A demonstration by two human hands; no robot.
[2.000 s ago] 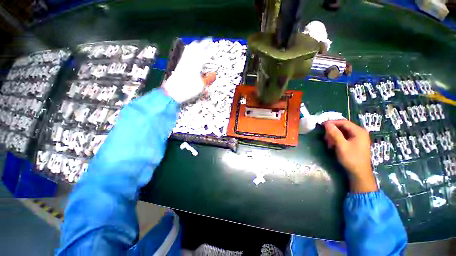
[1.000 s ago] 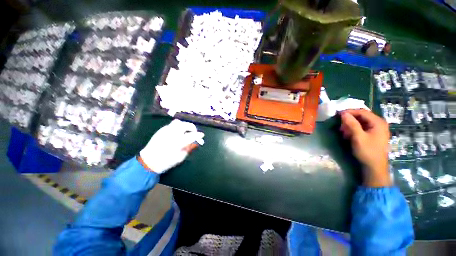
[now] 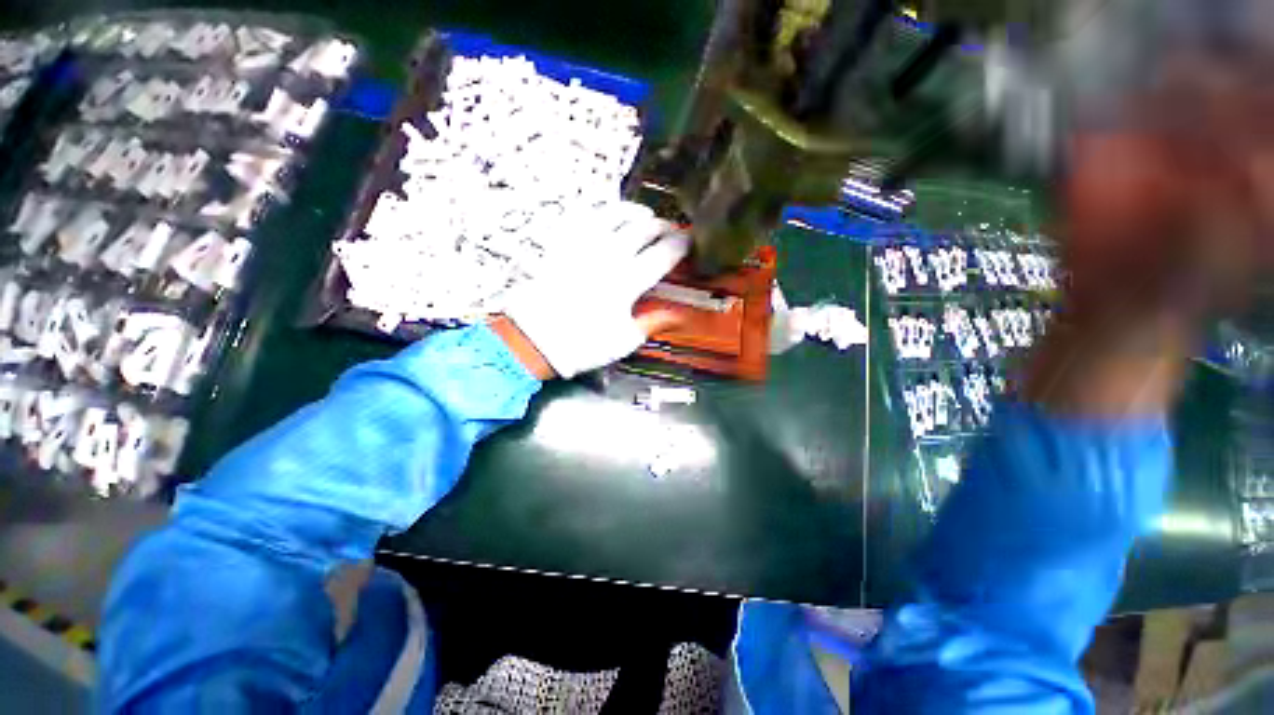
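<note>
My left hand (image 3: 594,291), in a white glove, lies over the left part of the orange-brown press fixture (image 3: 752,342). Its fingertips are at the pale metal seat (image 3: 699,296); whether they hold a part cannot be told. My right hand (image 3: 1153,238) is bare, raised at the upper right and strongly blurred; its fingers and anything in them cannot be made out. The olive-green press head (image 3: 741,196) stands above the fixture. Small white parts (image 3: 668,397) lie on the bench in front of the fixture.
A black tray heaped with white parts (image 3: 482,182) stands left of the fixture. A clear blister tray with rows of parts (image 3: 133,175) is at the far left, another (image 3: 915,331) at the right, partly behind my right arm. A crumpled white wipe (image 3: 827,326) lies right of the fixture.
My left hand has moved from the bench's front edge up and right onto the fixture. My right hand has left the wipe and risen to the upper right. The view has shifted.
</note>
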